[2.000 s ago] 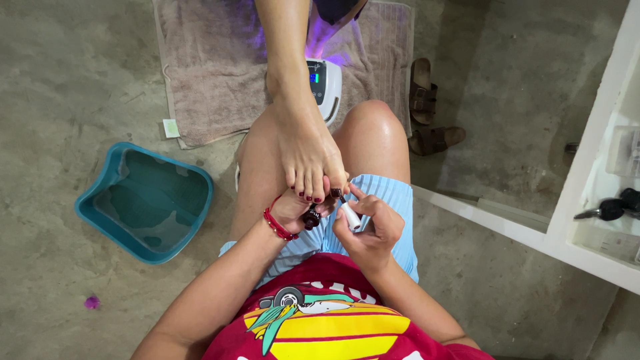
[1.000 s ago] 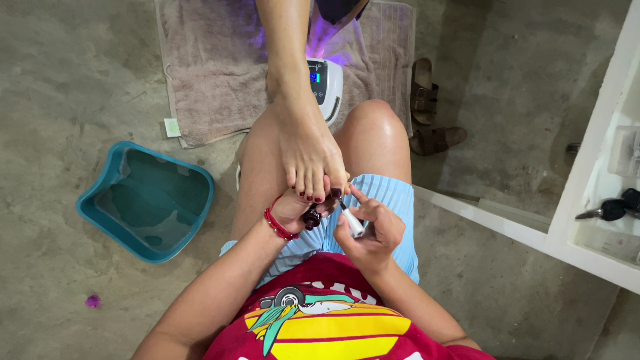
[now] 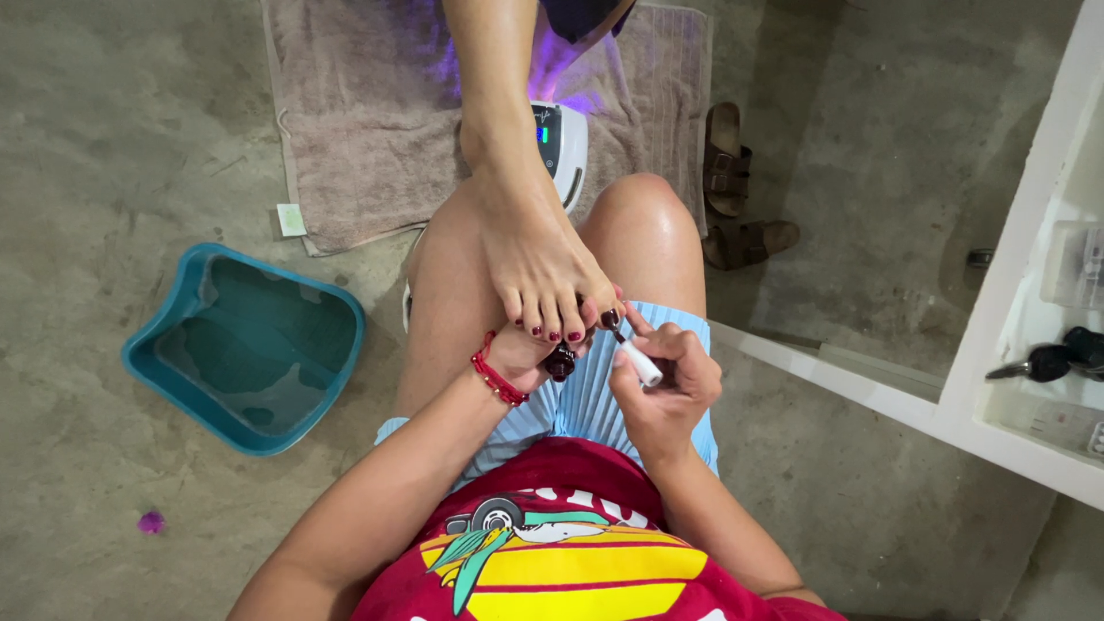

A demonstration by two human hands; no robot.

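Another person's bare foot rests over my lap, its toenails dark red. Under the toes, my left hand holds a dark nail polish bottle and steadies the toes; its fingers are partly hidden behind the foot. My right hand grips the white cap of a nail polish brush between thumb and fingers. The brush's dark tip is at the big toenail, which is coated dark red. One finger of my right hand reaches close beside the big toe.
A teal basin of water stands on the floor at left. Beyond my knees, a white nail lamp glows purple on a brown towel. Brown sandals lie beside it. At right is a white shelf unit with keys.
The brush in my right hand has shifted slightly and its tip is now over the big toenail. My left hand keeps its place under the toes.
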